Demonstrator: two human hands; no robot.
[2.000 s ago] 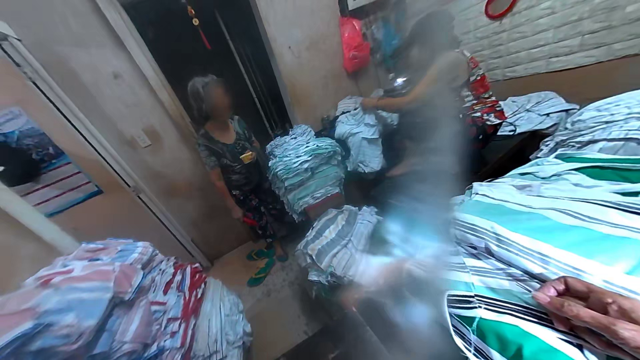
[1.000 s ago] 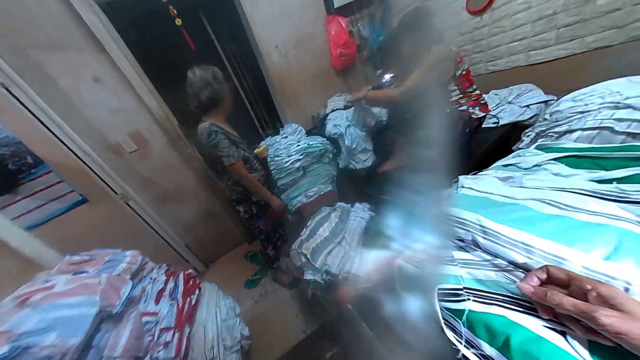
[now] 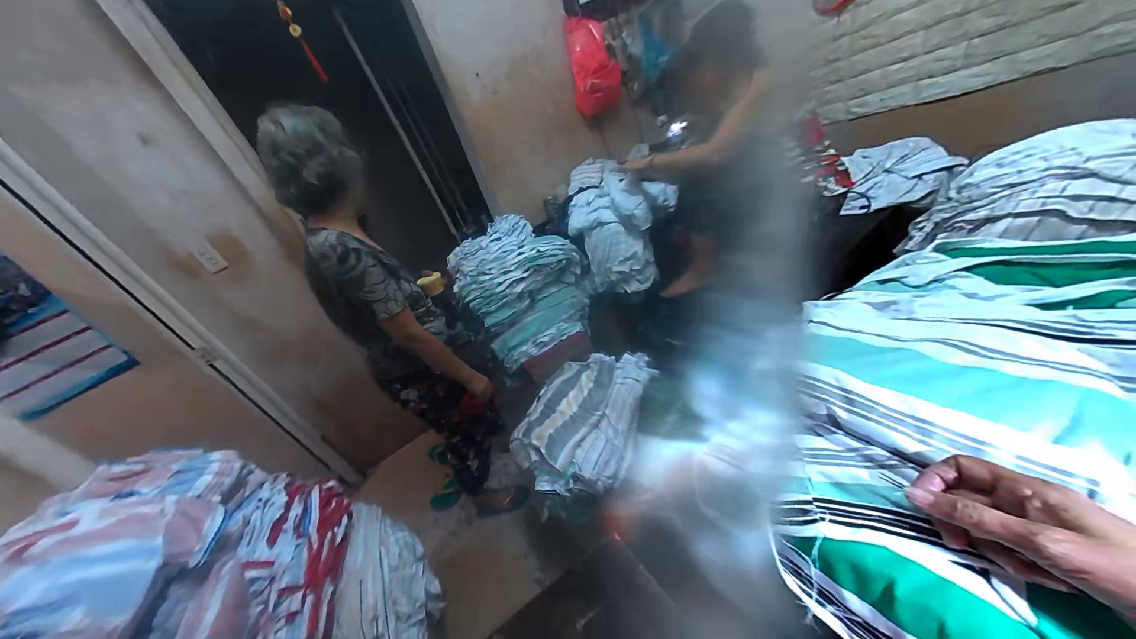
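My right hand (image 3: 1021, 524) reaches in from the right edge and touches a pile of striped cloth (image 3: 958, 355) in green, turquoise, white and black. Its fingers are bent, with the thumb and a fingertip close together over the black stripes; whether they pinch the fabric cannot be told. Part of the hand lies over a fold of the cloth. Loose threads hang at the pile's left edge. My left hand is not seen. A pale blurred band covers the middle of the view and hides what lies behind it.
A person (image 3: 355, 266) stands by the dark doorway. Another person (image 3: 719, 115), partly blurred, handles white cloth (image 3: 612, 222). Stacks of turquoise cloth (image 3: 524, 284) and grey-striped cloth (image 3: 581, 426) stand mid-view. Red and blue striped cloths (image 3: 177, 541) fill the lower left. A red bag (image 3: 592, 67) hangs on the wall.
The standing person by the doorway has turned toward the cloth stacks, and a yellow item now shows near them. My right hand stays at the striped cloth.
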